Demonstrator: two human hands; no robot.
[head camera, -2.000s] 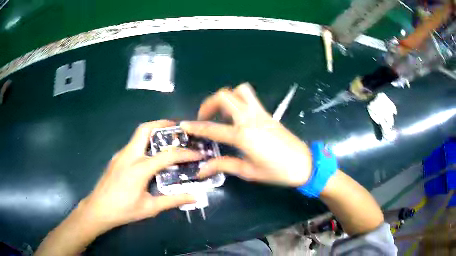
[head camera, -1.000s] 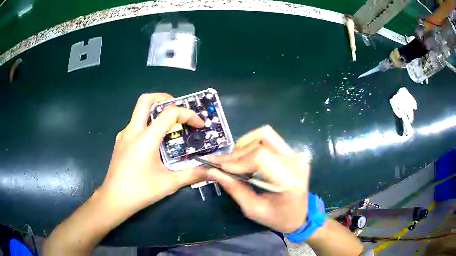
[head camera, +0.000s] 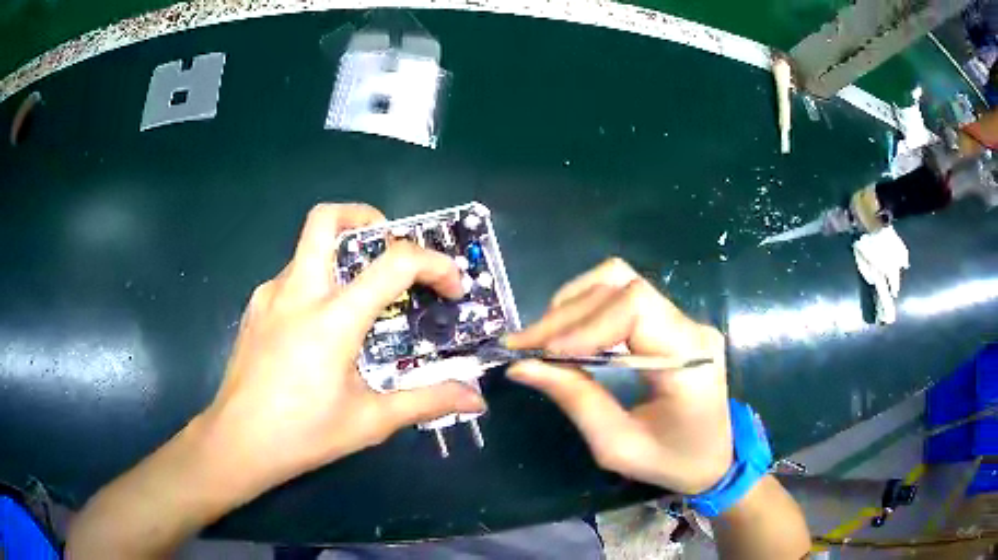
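My left hand (head camera: 317, 328) holds the white adapter housing (head camera: 506, 273) from the left, with a finger on the circuit board (head camera: 438, 321) inside it. The open side faces up and two metal plug pins point toward me. My right hand (head camera: 635, 383) grips slim tweezers (head camera: 596, 359); their dark tips are at the housing's lower right edge, near the plug side. Exactly what the tips touch is too small to tell.
A stack of translucent insulating sheets (head camera: 410, 104) lies at the back, and a single sheet (head camera: 197, 93) lies left of it. The glue dispensing gun (head camera: 908, 195) is at right, above a crumpled white item (head camera: 879, 268). A cream stick (head camera: 784, 104) lies by the post.
My right hand took hold of the tweezers after the oldest frame. The housing turned and moved up. Since the last frame my right hand and the tweezer tips have shifted right.
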